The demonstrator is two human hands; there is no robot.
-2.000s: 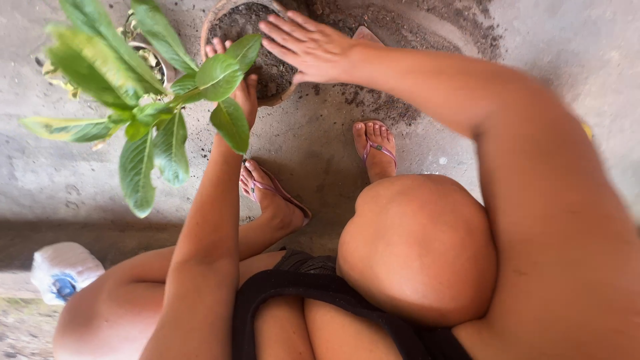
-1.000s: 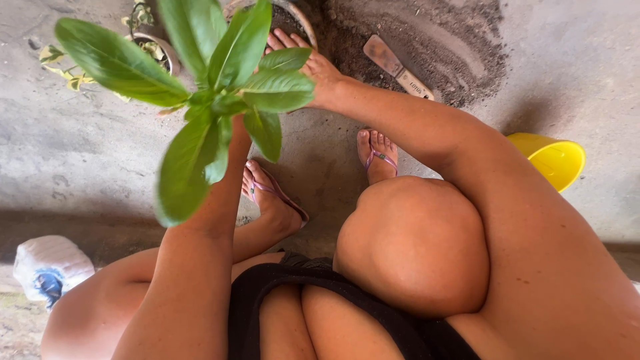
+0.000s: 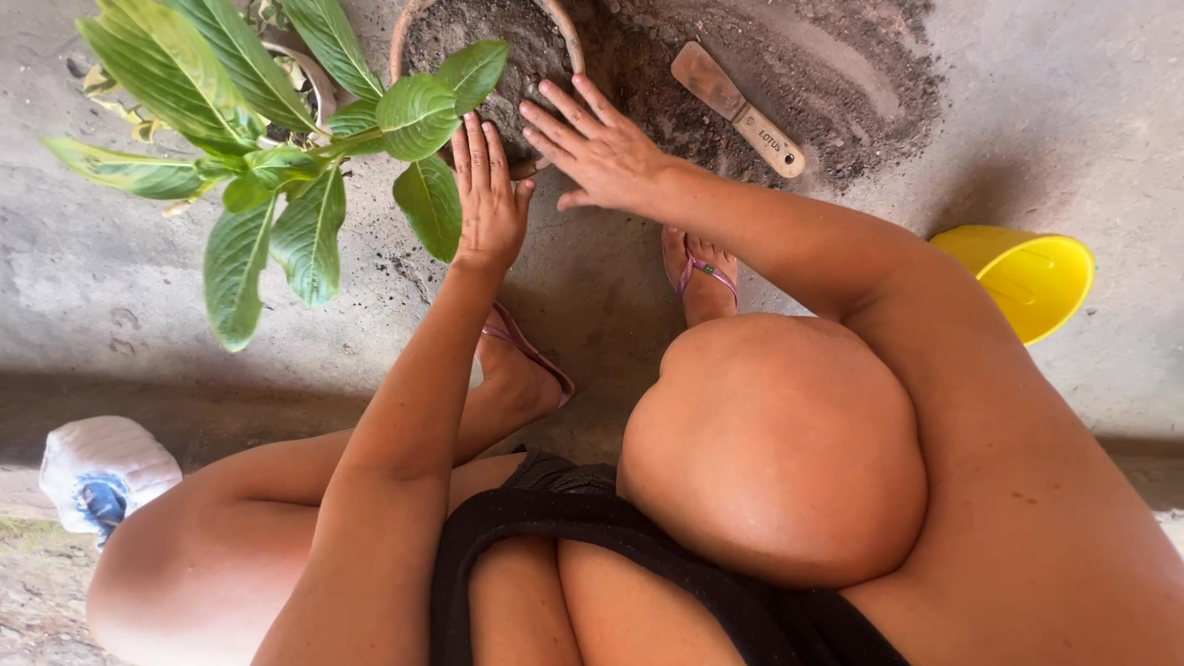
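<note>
At the top centre a round pot [image 3: 400,39] holds grey-brown soil [image 3: 490,55]. My left hand [image 3: 490,190] lies at the pot's near left rim, fingers straight and close together, fingertips on or just above the soil. From the right my right hand [image 3: 597,148] reaches the near right rim with its fingers spread, fingertips over the edge and soil. Neither hand holds anything. A leafy green plant [image 3: 268,166] leans out to the left of the pot, and one leaf passes close to my left fingertips; its base is hidden.
A putty knife [image 3: 740,111] with a wooden handle lies on loose soil [image 3: 832,83] spread on the concrete floor right of the pot. A yellow plastic container [image 3: 1036,282] lies farther right. A smaller pot [image 3: 319,83] stands behind the leaves. A white plastic bag [image 3: 106,467] sits at left.
The plant's leaves, over my left hand a second ago, now lean left and leave that hand visible. My right hand stays by the rim. The putty knife and yellow container show more fully than two seconds ago.
</note>
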